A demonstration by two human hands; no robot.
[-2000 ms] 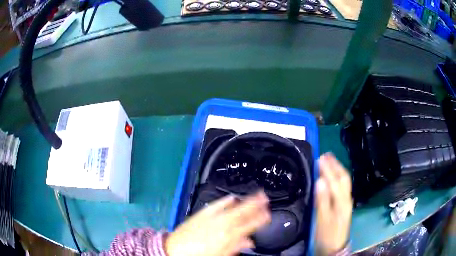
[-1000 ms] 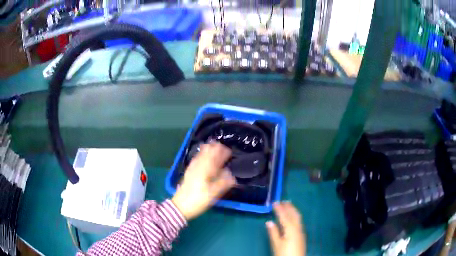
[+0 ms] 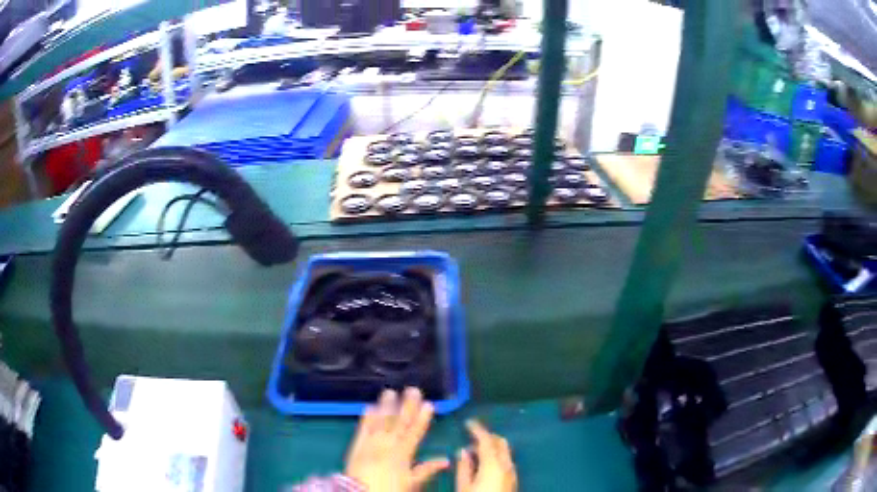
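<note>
A blue tote tray (image 3: 462,332) sits on the dark green conveyor belt, just beyond the bench edge. In it lies a black blister tray (image 3: 438,377) with black over-ear headphones (image 3: 327,344), both ear cups towards me. My left hand (image 3: 394,444) is open, palm down, its fingertips at the near rim of the tote tray; touching or just short of it, I cannot tell. My right hand (image 3: 488,463) is open and empty, to the right over the bench edge. Both hands are partly cut off by the bottom edge.
A white box unit (image 3: 173,432) with a black flexible hose (image 3: 67,279) stands at left. Stacked black blister trays (image 3: 760,384) lie at right beside a green post (image 3: 664,192). Rows of round parts (image 3: 466,173) and blue sheets (image 3: 260,125) lie across the belt. Another blue bin (image 3: 837,264) is at far right.
The tote tray has moved away from me, from the bench onto the belt. My left hand has left the headphones for the tray's near rim. The view has tilted up.
</note>
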